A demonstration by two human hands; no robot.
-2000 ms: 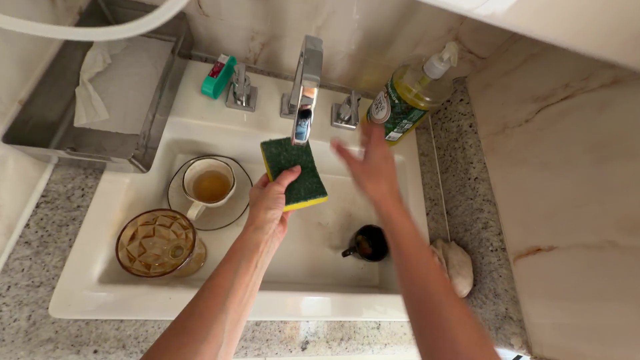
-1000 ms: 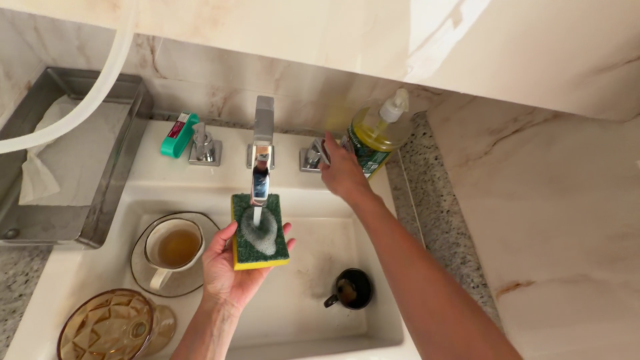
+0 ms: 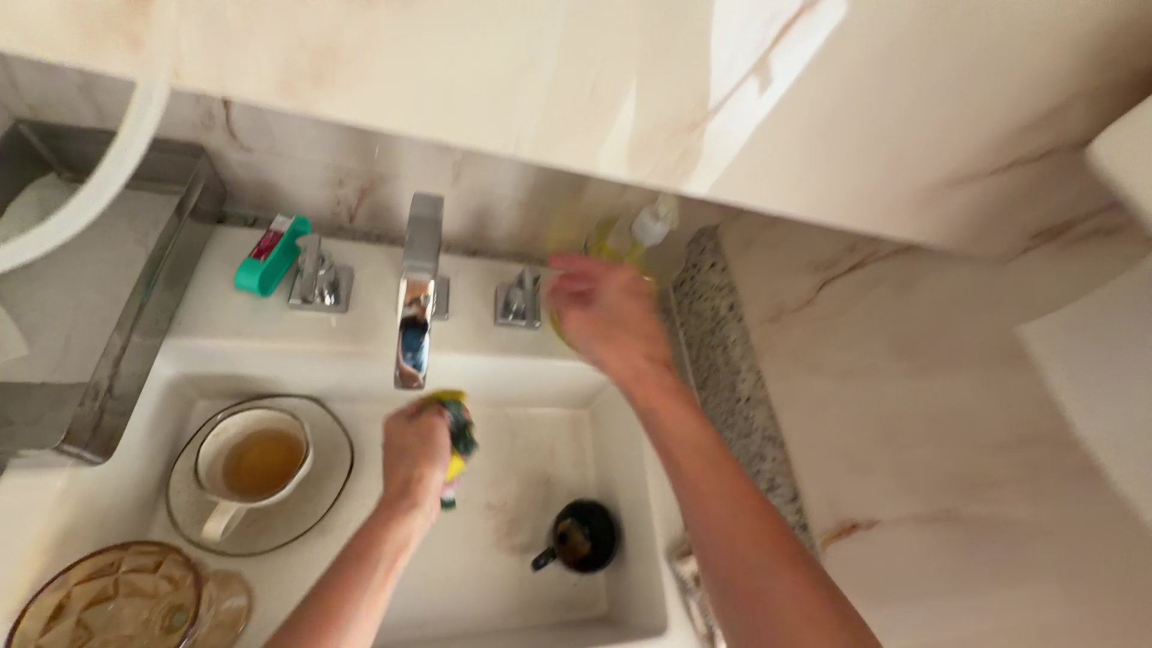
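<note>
My left hand (image 3: 417,450) squeezes a yellow and green scouring sponge (image 3: 457,434) over the sink basin, just below the chrome faucet (image 3: 418,297). No stream of water shows at the spout. My right hand (image 3: 607,310), blurred, is beside the right tap handle (image 3: 518,299) and in front of the dish soap bottle (image 3: 654,223); its fingers look apart and hold nothing visible. A white cup (image 3: 220,459) of brown liquid stands on a rimmed saucer (image 3: 328,490) at the left. A dark mug (image 3: 601,526) sits in the basin's lower right.
An amber glass bowl (image 3: 117,598) is at lower left. A metal tray (image 3: 148,315) with white paper lies left of the sink. A teal holder (image 3: 273,256) stands by the left tap handle (image 3: 319,277). A white hose (image 3: 112,184) crosses the upper left.
The sponge, flat in my open left palm under running water a second ago, is now crumpled in that hand. The water has stopped, and my right hand has left the right tap handle.
</note>
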